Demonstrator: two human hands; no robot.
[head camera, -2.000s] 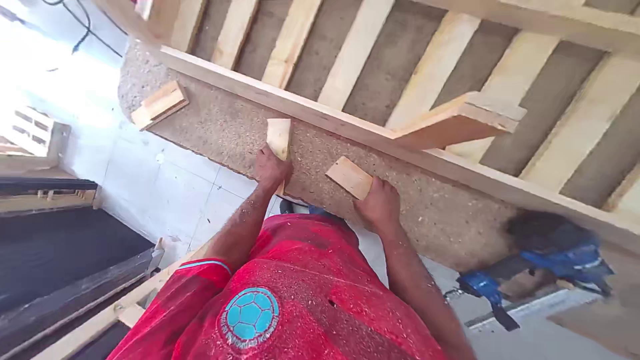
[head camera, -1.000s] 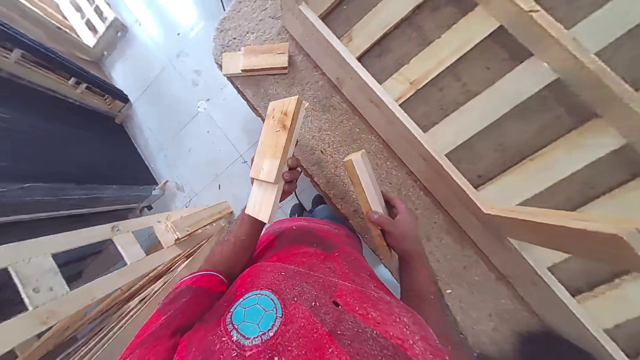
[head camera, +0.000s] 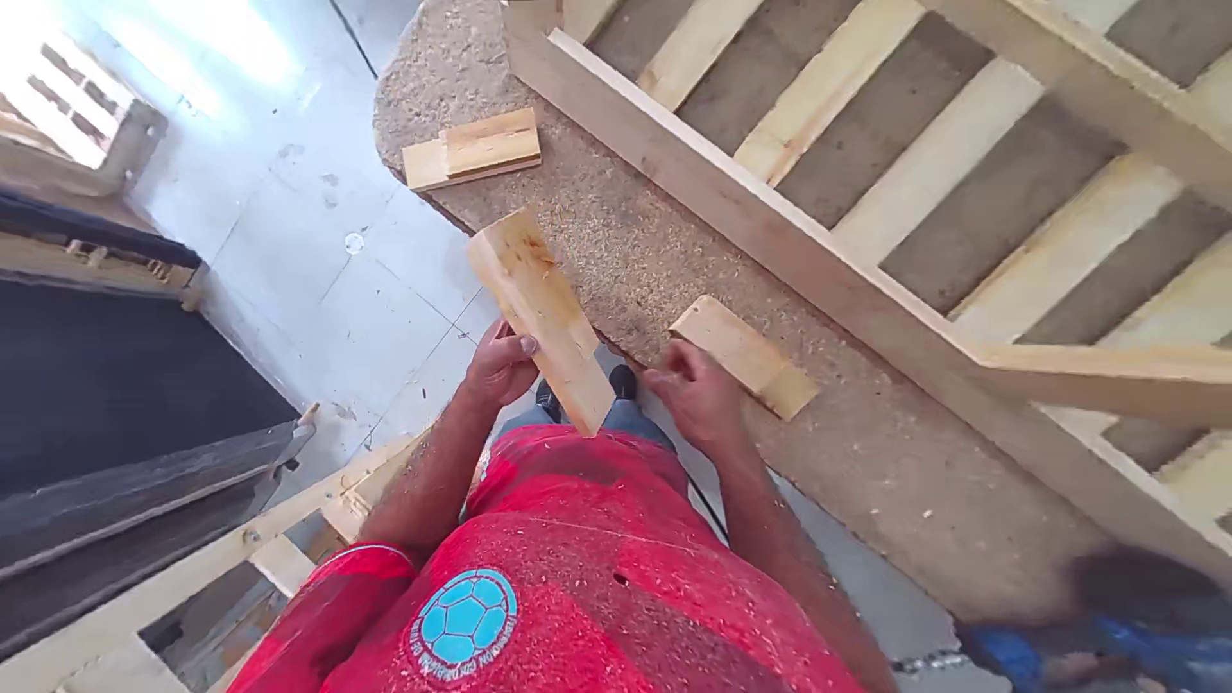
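My left hand (head camera: 502, 364) grips a stepped wooden block (head camera: 542, 306), which looks like pieces joined face to face, held over the bench's near edge. Its thumb lies on the block's side. Beside a second stepped wooden block (head camera: 739, 352) on the dusty bench, my right hand (head camera: 695, 390) has its fingers curled at the block's near side; whether they grip it is hidden. A third stepped wooden block (head camera: 493, 146) lies near the bench's rounded left end, touched by neither hand.
A slatted wooden frame (head camera: 818, 250) spans the bench (head camera: 616, 221) at the right, with an angled board (head camera: 1116, 371) on it. Another slatted frame (head camera: 207, 539) is at lower left. A dark panel (head camera: 125, 375) stands left. Something blue and blurred (head camera: 1107, 650) lies at lower right.
A second ago my right hand held its block raised on edge; now that block lies flat on the bench. The left hand still holds its block, which it was touching on the bench two seconds ago.
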